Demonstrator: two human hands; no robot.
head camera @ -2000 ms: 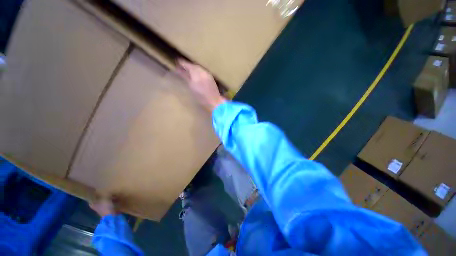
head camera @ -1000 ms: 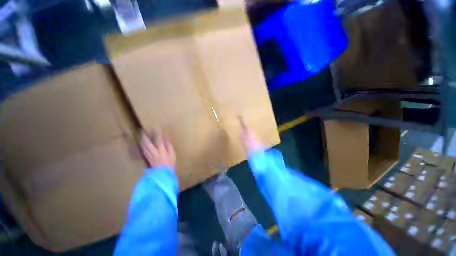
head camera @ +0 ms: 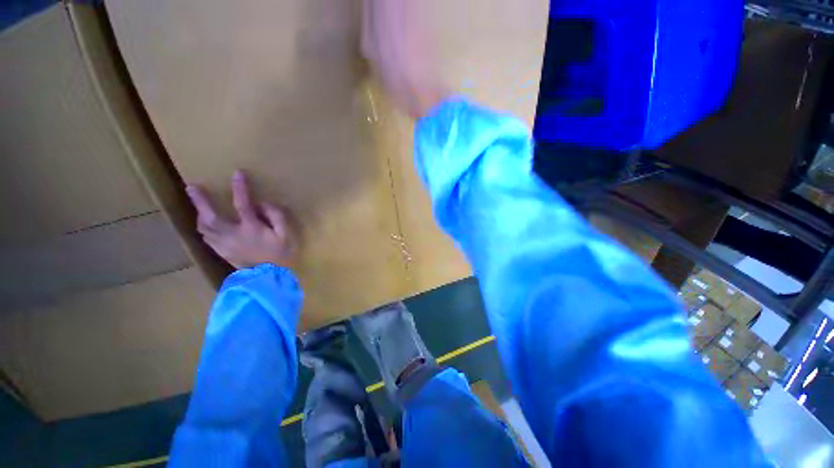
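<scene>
A large closed brown carton lies right in front of me, with a strip of shiny clear tape along its centre seam. My left hand lies on the carton top near its left edge, fingers apart, holding nothing. My right hand is blurred at the top of the view, over the seam at the far part of the carton. Whether it holds anything cannot be made out.
A second large carton stands close on the left, with a narrow gap between. A bright blue plastic object is at the upper right, above a dark metal frame. Small labelled cartons are at the lower right. A yellow line crosses the green floor.
My right hand has moved from the carton's near right part to the far part of the seam. My left hand still rests near the left edge. The view is closer over the carton.
</scene>
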